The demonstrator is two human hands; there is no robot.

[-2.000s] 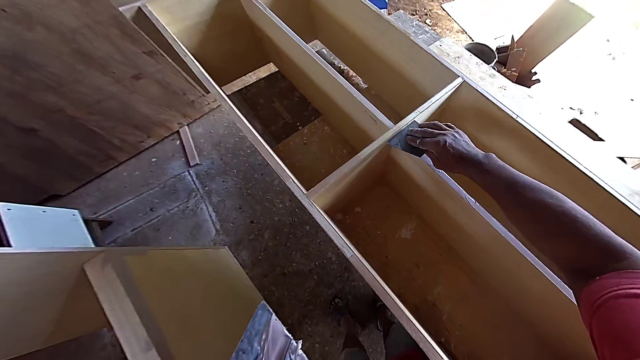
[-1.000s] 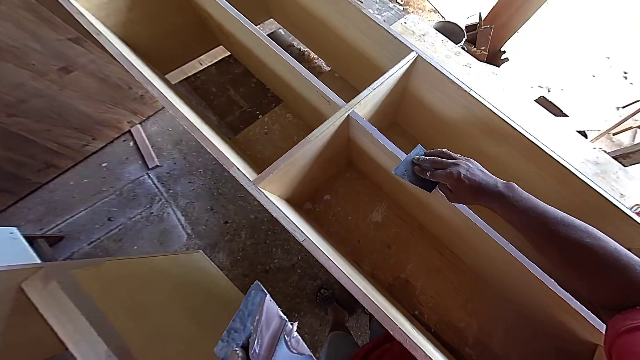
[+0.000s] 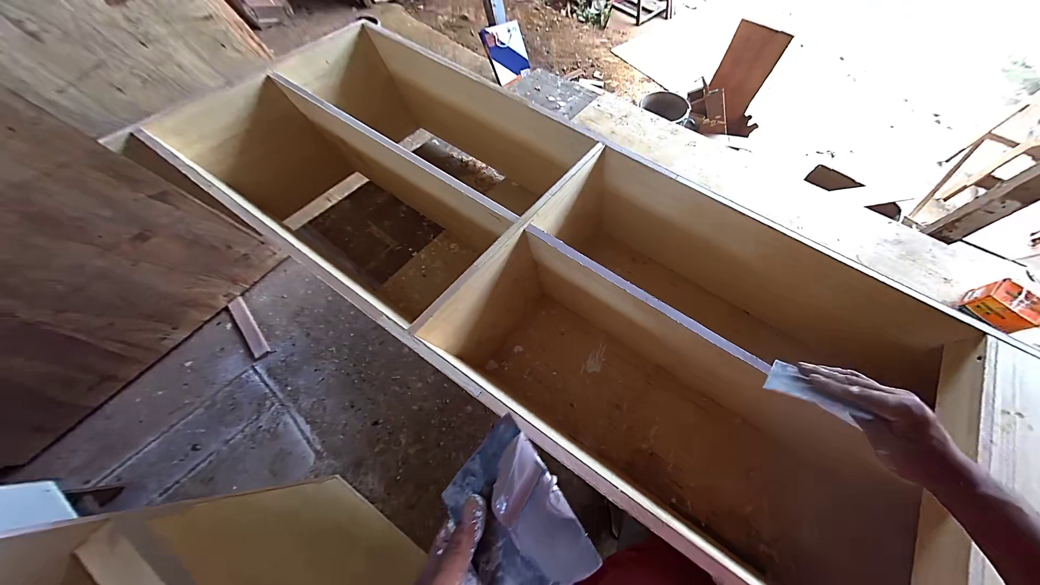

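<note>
My right hand (image 3: 886,410) grips a flat grey putty blade (image 3: 804,386), which lies on the top edge of the lengthwise divider (image 3: 650,296) in a large wooden cabinet carcass (image 3: 487,398). A pale strip of filler runs along that divider's edge. Low in the view, my left hand (image 3: 459,540) holds a grey plate (image 3: 483,463) bearing a mass of pinkish-white putty (image 3: 536,520). Putty is smeared on the left fingers. The carcass lies on its back, with a cross divider (image 3: 520,231) splitting it into several compartments.
Large plywood panels (image 3: 122,244) stand at the left. Another wooden carcass (image 3: 268,528) is at the lower left, near a wood offcut (image 3: 248,327) on the concrete floor. Beyond the carcass are a bucket (image 3: 665,106), an orange box (image 3: 1003,305) and a wooden frame (image 3: 987,183).
My right hand has moved with the blade along the divider's edge, away from the cross divider toward the carcass's right end. My left hand and its putty plate have come further into view.
</note>
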